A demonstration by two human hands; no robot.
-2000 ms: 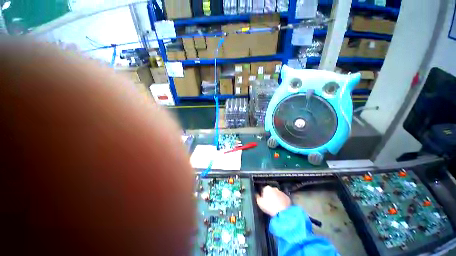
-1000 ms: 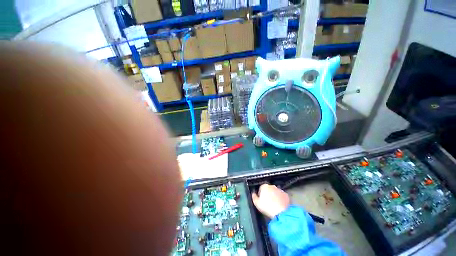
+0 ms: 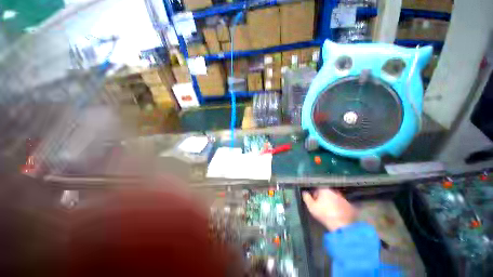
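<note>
My right hand (image 3: 331,208), bare with a blue sleeve, is curled at the right rim of the left dark carrier (image 3: 302,238). Its fingertips are blurred, and I cannot tell whether they grip the rim or something else. Green circuit boards (image 3: 265,208) with orange parts sit in this carrier. A very large, blurred reddish shape (image 3: 151,232), apparently my left hand close to the camera, covers the lower left; its fingers cannot be made out. More boards (image 3: 459,203) lie in the right carrier. A short dark object (image 3: 384,244) shows beside my right sleeve.
Behind the conveyor edge (image 3: 373,182), the green bench holds a white paper (image 3: 239,164), a red pen (image 3: 277,149), a sample board, a bag-like item (image 3: 194,146), a small orange part (image 3: 318,160) and a turquoise fan (image 3: 363,103). A blue cord (image 3: 233,103) hangs behind the paper.
The view has swung left, so fan, carriers and right hand appear further right. The blurred shape has dropped lower, uncovering the upper left. My right hand stays at the same rim.
</note>
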